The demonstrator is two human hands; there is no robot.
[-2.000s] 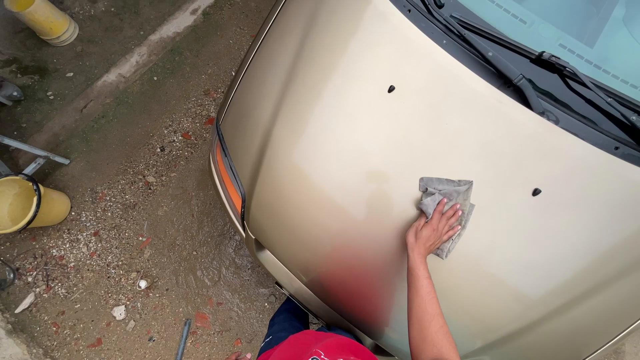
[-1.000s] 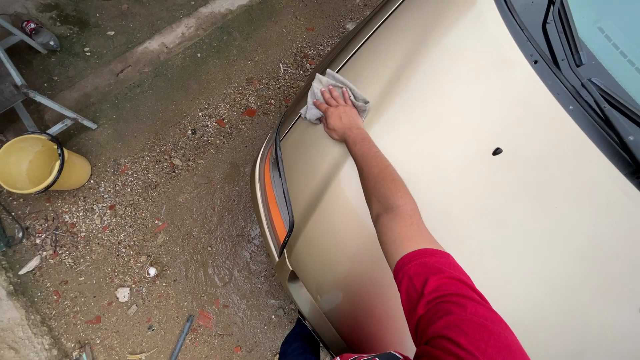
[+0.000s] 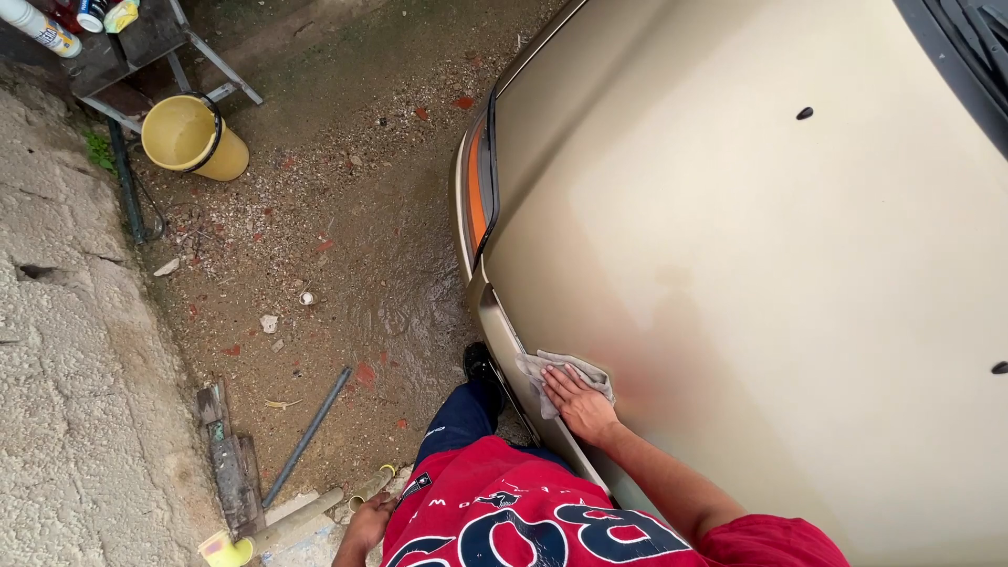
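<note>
A gold car hood [image 3: 748,236] fills the right side of the head view. My right hand [image 3: 579,402] presses a grey cloth [image 3: 592,372] flat against the hood's front edge, fingers spread over it. Below and left, my left hand [image 3: 370,521] hangs beside my red shirt, partly curled; whether it holds anything cannot be told. The orange and grey corner lamp [image 3: 477,189] lies farther up along the car's front. Two small black washer nozzles, one of them the upper nozzle [image 3: 804,113], stand on the hood.
A yellow bucket [image 3: 228,155] stands by a step stool [image 3: 150,35] bearing bottles. A rough wall [image 3: 71,331] runs along the left. On the wet gravel ground lie a grey pipe [image 3: 307,437], wood pieces [image 3: 228,465] and stones. A pale pipe [image 3: 295,521] lies near my left hand.
My right hand and the cloth have moved from beyond the corner lamp back to the hood's front edge near my body. My left hand has come into view.
</note>
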